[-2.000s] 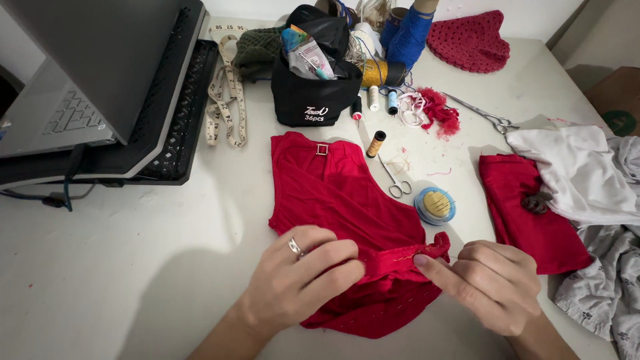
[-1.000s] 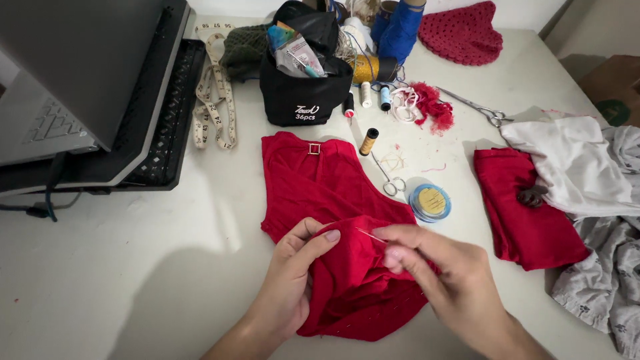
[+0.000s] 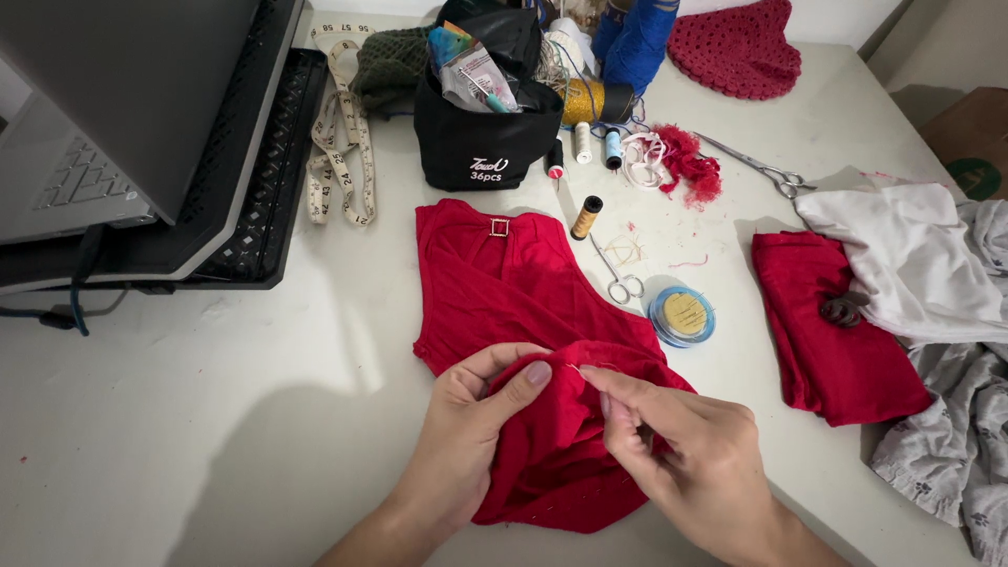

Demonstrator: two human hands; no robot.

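Observation:
A red fabric garment (image 3: 504,291) with a small square buckle lies on the table, its lower part bunched up between my hands. My left hand (image 3: 472,425) pinches a fold of it between thumb and fingers. Just right of that fold, my right hand (image 3: 685,441) has thumb and index finger close together at a thin sewing needle (image 3: 575,367), whose grip is partly hidden by the fingertips. Pale stitches run along the garment's lower edge. Beyond my right hand are a pincushion (image 3: 683,313) with pins in a blue round case, small scissors (image 3: 624,288) and a yellow thread spool (image 3: 586,218).
A laptop (image 3: 94,157) on a black stand and a tape measure (image 3: 346,157) are at left. Behind the garment stands a black pouch (image 3: 480,150), near several thread spools. Large scissors (image 3: 768,169), folded red cloth (image 3: 819,339) and white cloth (image 3: 906,260) lie at right.
Two seconds ago my hands were apart, holding a strip of the red fabric between them. Since then they have come closer together, with the fabric bunched up and the needle visible at it.

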